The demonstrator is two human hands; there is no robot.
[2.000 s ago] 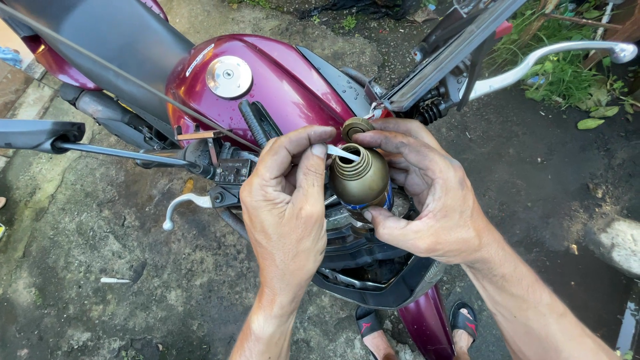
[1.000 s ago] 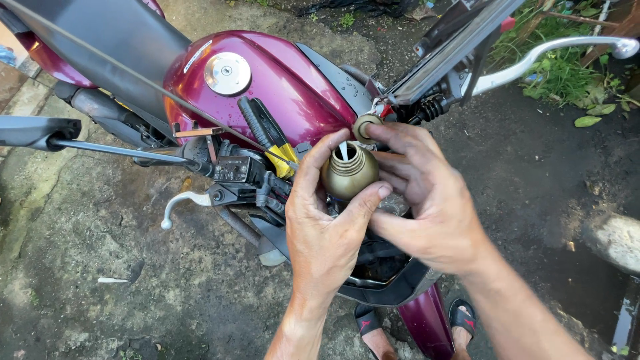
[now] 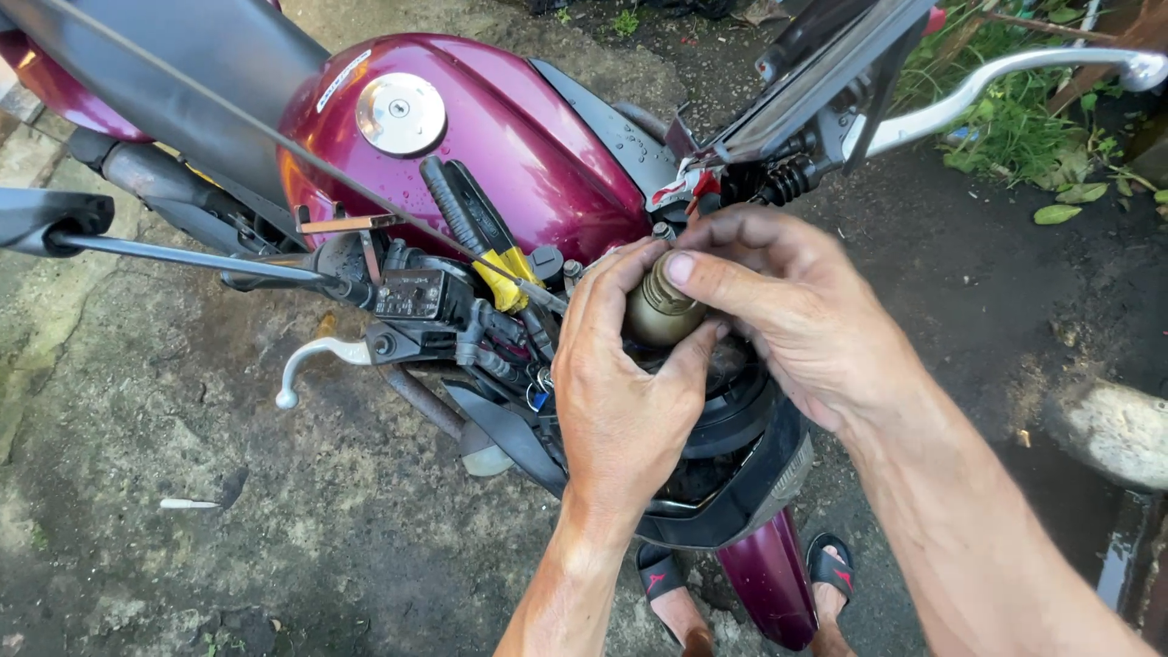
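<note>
My left hand [image 3: 630, 374] is wrapped around a small brass-coloured bottle [image 3: 664, 321] with a threaded neck, held upright over the front of a purple motorcycle. The thumb and fingers of my right hand [image 3: 794, 310] grip a round metal cap [image 3: 664, 272], which sits on the bottle's neck. Whether its threads are engaged cannot be told. Pliers with black grips and yellow parts [image 3: 488, 233] rest beside the fuel tank [image 3: 511, 128], left of my hands. The lower part of the bottle is hidden by my fingers.
A silver lever [image 3: 319, 356] and a mirror stem [image 3: 201, 263] project at the left. Another lever [image 3: 985, 91] reaches out at the upper right, near a dark panel [image 3: 812, 82]. A thin cable crosses the tank. Sandalled feet [image 3: 666, 584] flank the front fender [image 3: 771, 584].
The metal cap, held beside the bottle one second ago, is now on its neck. Two seconds ago my left hand held a white strip at the mouth. The pliers, partly hidden then, show more fully.
</note>
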